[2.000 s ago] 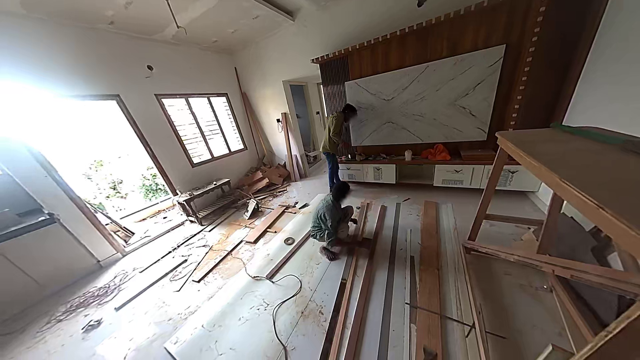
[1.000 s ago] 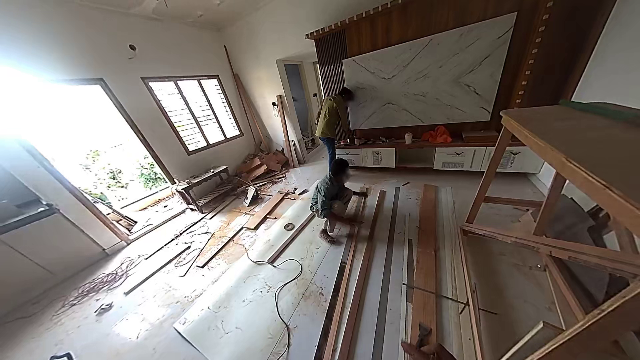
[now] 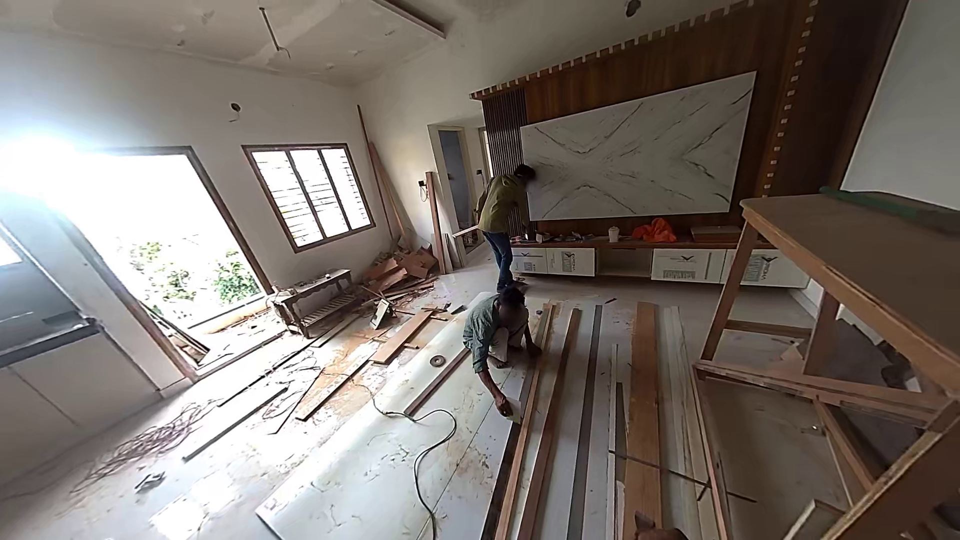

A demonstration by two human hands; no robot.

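At the bottom edge, part of my right hand point(image 3: 658, 531) shows over the near end of a wide brown wooden board point(image 3: 643, 375); whether it holds anything cannot be told. My left hand is not in view. Left of the wide board lie a narrow dark strip point(image 3: 587, 390) and long thin wooden strips point(image 3: 551, 420). A thin dark rod point(image 3: 660, 469) crosses the wide board. On the floor ahead, a crouching co-worker point(image 3: 491, 330) reaches down with one hand beside the strips, the other hand near their far part.
A wooden work stand point(image 3: 832, 300) rises at the right. A black cable point(image 3: 420, 457) curls over a large white sheet point(image 3: 360, 457). Board offcuts point(image 3: 401, 337) and tangled cord point(image 3: 150, 442) lie left. Another person point(image 3: 501, 210) stands by the marble-patterned panel point(image 3: 637, 150).
The crouching co-worker has leaned forward, with one arm now stretched toward the near floor. My right hand sits lower in view than a second ago.
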